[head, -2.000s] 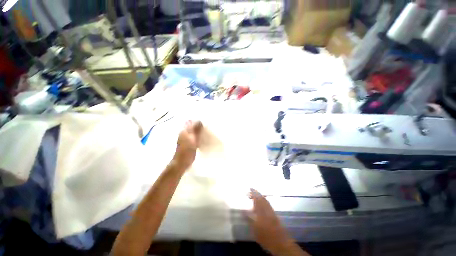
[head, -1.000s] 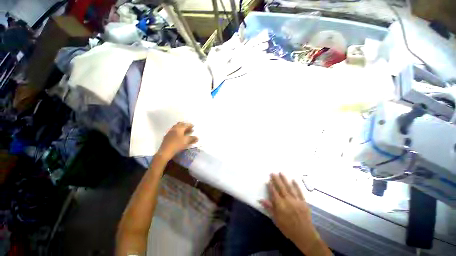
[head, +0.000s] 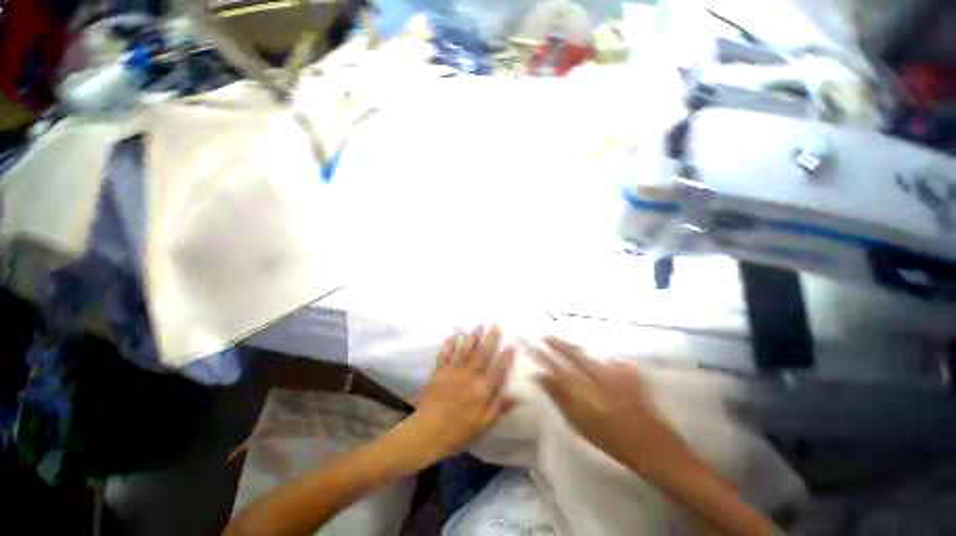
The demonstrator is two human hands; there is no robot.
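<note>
A white cut fabric panel [head: 629, 461] lies over the table's near edge and drapes down toward my lap. Its upper part is overexposed and merges with the white table. My left hand [head: 466, 382] lies on the fabric at the near edge, fingers spread a little, palm down. My right hand [head: 592, 387] lies on it close to the right, slightly blurred, fingers pointing up and left. The two hands nearly touch. The sewing machine head [head: 776, 188] stands at the right, its needle area [head: 663, 270] away from the fabric under my hands.
Cream cut pieces [head: 225, 230] hang over the table's left edge. A black smartphone [head: 776, 314] lies right of the needle area. A bluish bin with small items, one red [head: 559, 54], stands at the back. A pale pile [head: 325, 450] hangs below the table.
My hands have come together at the near edge, the left one moving right. Fabric now drapes under my right forearm. The camera view has shifted.
</note>
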